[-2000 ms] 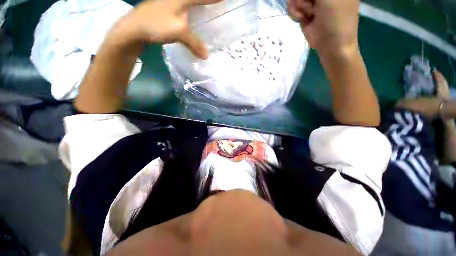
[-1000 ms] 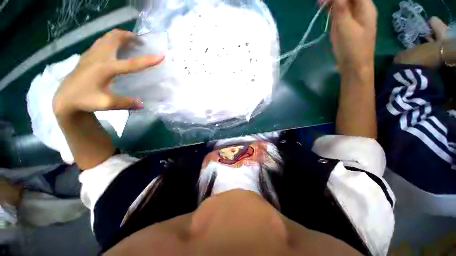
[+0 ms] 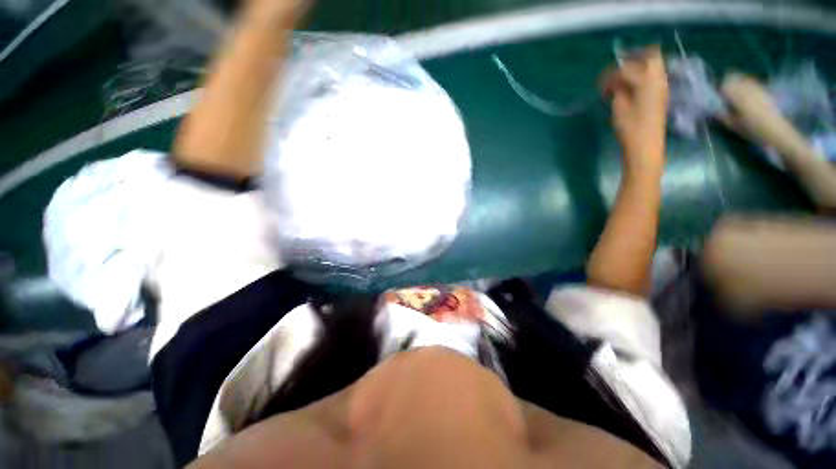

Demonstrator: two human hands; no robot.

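Observation:
A large clear plastic bag (image 3: 371, 165) sits on the green worktop in front of me, its white contents overexposed so single parts barely show. My left arm reaches past the bag's left side to the top edge, where my left hand is cut off. My right hand (image 3: 634, 82) is raised at the upper right, away from the bag, fingers curled on a thin pale cable (image 3: 541, 103) that trails to the left. Blur hides the exact grip.
A white cloth (image 3: 96, 229) lies left of the bag. Tangled strands (image 3: 137, 84) lie at the upper left, near the pale edge rail (image 3: 550, 18). A grey-white cable bundle (image 3: 692, 92) lies beside my right hand. Another person's hand (image 3: 750, 99) and blurred arm reach in from the right.
My left hand has left the bag's side and moved up out of the picture. The bag appears further left and lower. The neighbour's arms have come further in.

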